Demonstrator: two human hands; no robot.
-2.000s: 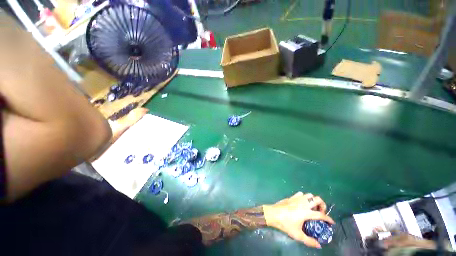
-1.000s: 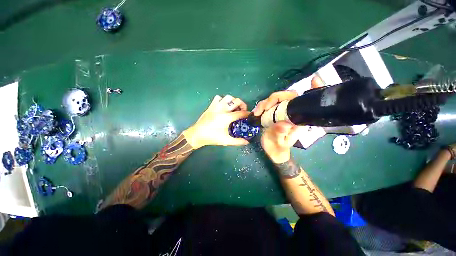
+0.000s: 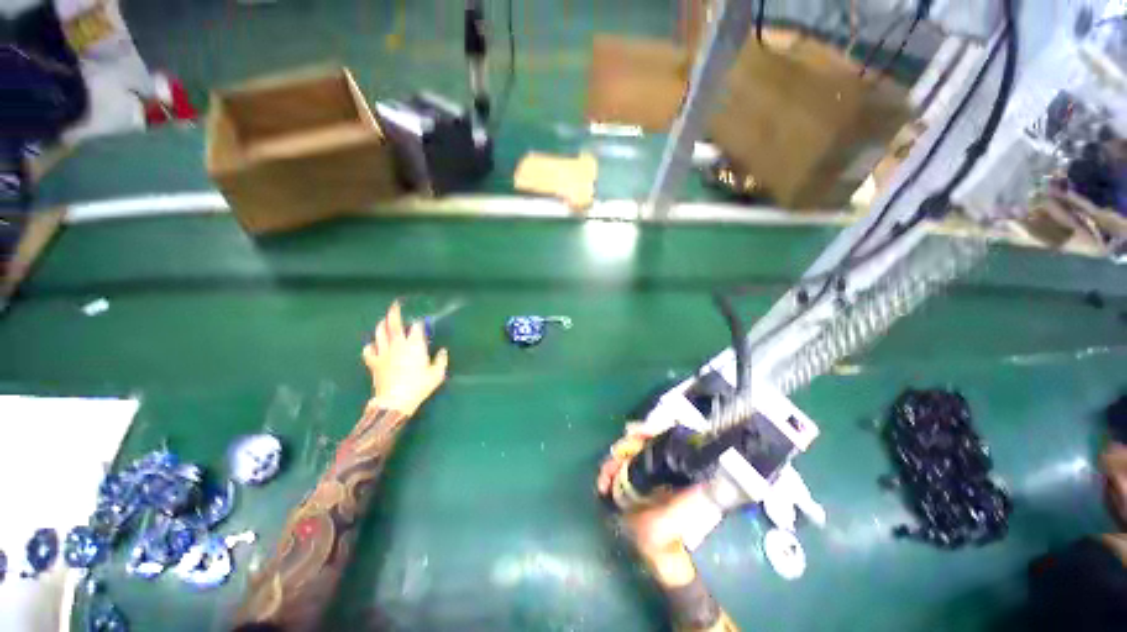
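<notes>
My left hand [image 3: 405,361] is spread at the centre-left of the bench, palm down. A small blue unit [image 3: 429,327] with a pale lead lies by its fingertips, partly hidden and blurred; contact is unclear. Another blue-and-white unit [image 3: 525,330] with a short lead sits to its right on the green bench. My right hand [image 3: 649,500] is wrapped around the black electric screwdriver [image 3: 680,459], over the white screw feeder [image 3: 781,432]. The screwdriver's tip is hidden.
A pile of blue units [image 3: 155,500] and a pale round shell [image 3: 256,458] lie at left beside a white sheet [image 3: 62,432]. Black small parts [image 3: 945,475] are heaped at right near another person. An open cardboard box [image 3: 297,154] stands at the back. A white disc [image 3: 784,553] lies by the feeder.
The view has tilted up towards the back of the bench. My left hand has left the screwdriver's nose and reached forward and left. The screwdriver, still in my right hand, is now over the feeder.
</notes>
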